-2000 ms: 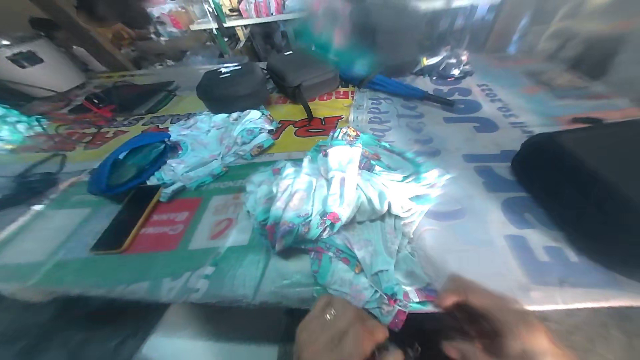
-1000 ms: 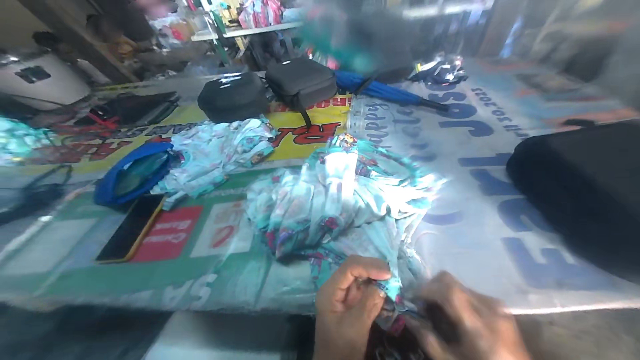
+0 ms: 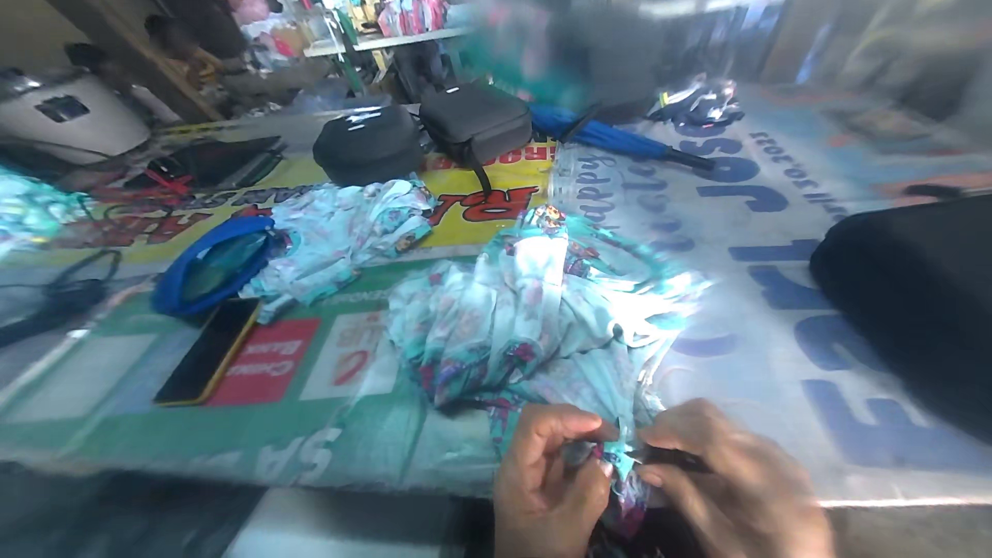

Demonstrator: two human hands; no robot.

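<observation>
A bunched turquoise and white printed fabric piece (image 3: pixel 496 318) lies at the table's near middle, its lower end reaching to the front edge. My left hand (image 3: pixel 546 480) pinches that end between thumb and fingers. Close beside it, my right hand (image 3: pixel 728 473) holds a small dark tool (image 3: pixel 674 457), its tip at the pinched fabric; the tool's kind cannot be made out. Another bunched printed fabric piece (image 3: pixel 333 232) rests farther back on the left, against a blue ring-shaped item (image 3: pixel 209 263).
A smartphone (image 3: pixel 209 353) lies at left on the printed tarpaulin (image 3: pixel 372 457). Two black zip cases (image 3: pixel 368 143) and a folded blue umbrella (image 3: pixel 612 139) stand along the back. A large black bag (image 3: pixel 922 302) is at right, a white container (image 3: pixel 70 116) at back left.
My left hand, low at the table edge two seconds ago, has risen onto the fabric end and turned, its fingers now pinching. My right hand has come up beside it.
</observation>
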